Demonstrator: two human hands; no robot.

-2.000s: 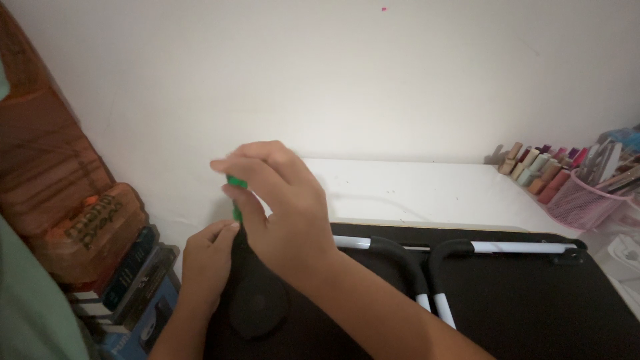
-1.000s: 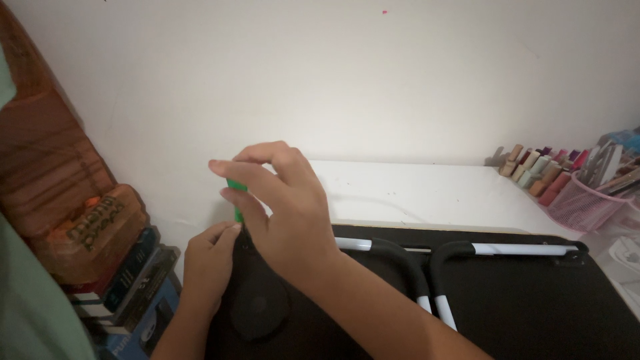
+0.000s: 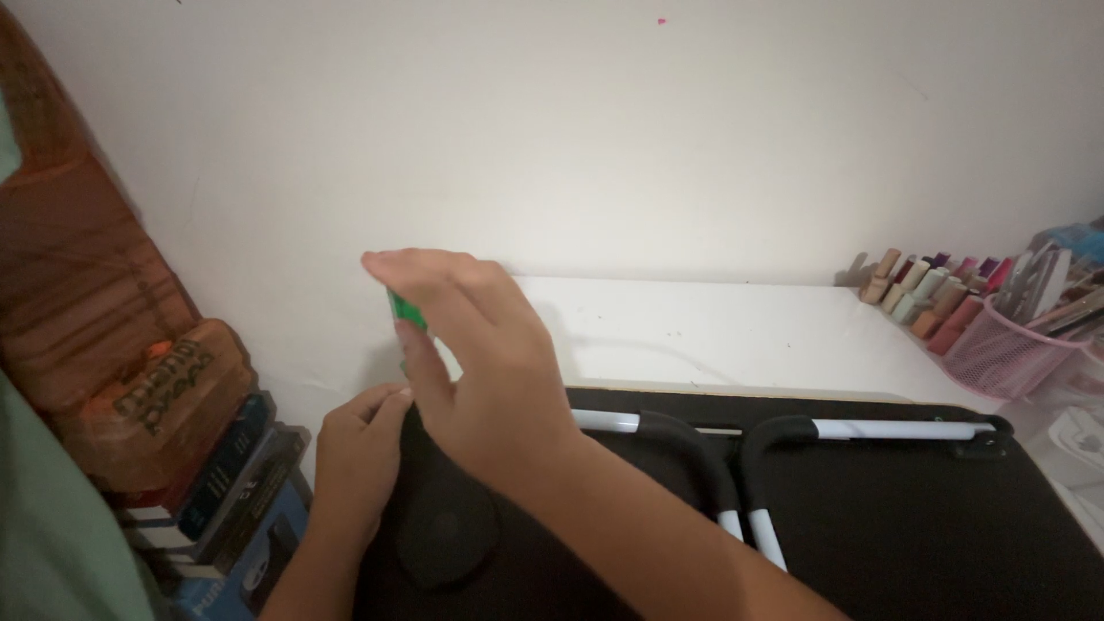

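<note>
My right hand (image 3: 487, 362) is raised over the left end of a black folding table (image 3: 914, 517), its thumb and fingers around the handle of a green tool (image 3: 407, 312), likely a screwdriver. Most of the tool is hidden behind the fingers. Lower and to the left, my left hand (image 3: 362, 440) has thumb and forefinger pinched together near the tool's lower end at the table's edge; what lies between them cannot be made out. Folded tubular legs (image 3: 901, 429) in white with black bends lie on the black surface. A dark round recess (image 3: 447, 535) shows below my hands.
Behind is a white tabletop (image 3: 681, 336) against a white wall. Nail polish bottles (image 3: 927, 293) and a pink mesh basket (image 3: 1009, 354) with pens or tools stand at the right. Stacked books (image 3: 233, 500) and an orange-brown bag (image 3: 164, 405) are at the left.
The fingers of my right hand have shifted a little around the green tool. My left hand has stayed in about the same place.
</note>
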